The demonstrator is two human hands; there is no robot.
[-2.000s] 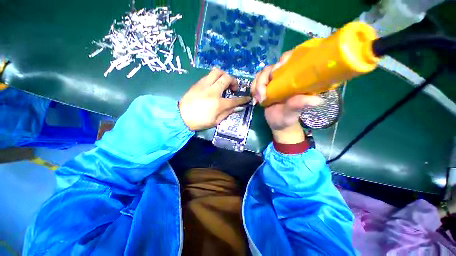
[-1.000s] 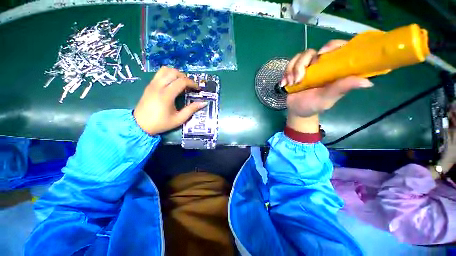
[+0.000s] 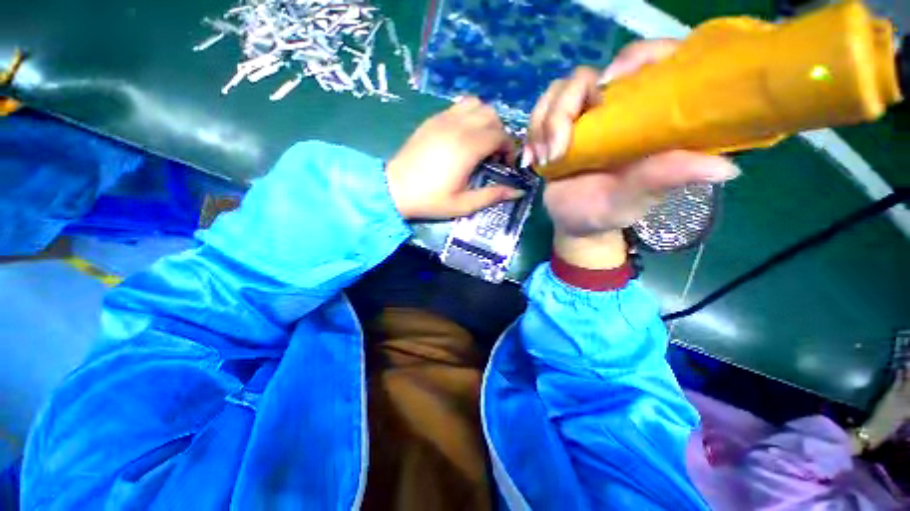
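Observation:
The open phone unit [image 3: 487, 238] lies on the green mat near the front edge, tilted in view. My left hand [image 3: 451, 165] holds its left side, with thumb and fingers over its upper part. My right hand [image 3: 599, 185] grips the yellow-orange electric screwdriver [image 3: 718, 95]. The screwdriver's tip end is at the unit's upper right, close to my left fingertips. The tip itself is hidden by my fingers, so contact cannot be told. The round dotted screw tray [image 3: 681, 217] lies just right of my right hand, partly covered by it.
A pile of white strip parts [image 3: 309, 45] lies at the upper left. A clear bag with small blue parts [image 3: 509, 50] lies beyond the unit. A black cord [image 3: 788, 255] crosses the mat at right. A person's pink sleeve [image 3: 798, 459] shows at lower right.
The screwdriver and my right hand have moved from the screw tray to the phone unit's upper right. My left hand stays on the unit. The whole view has shifted and tilted.

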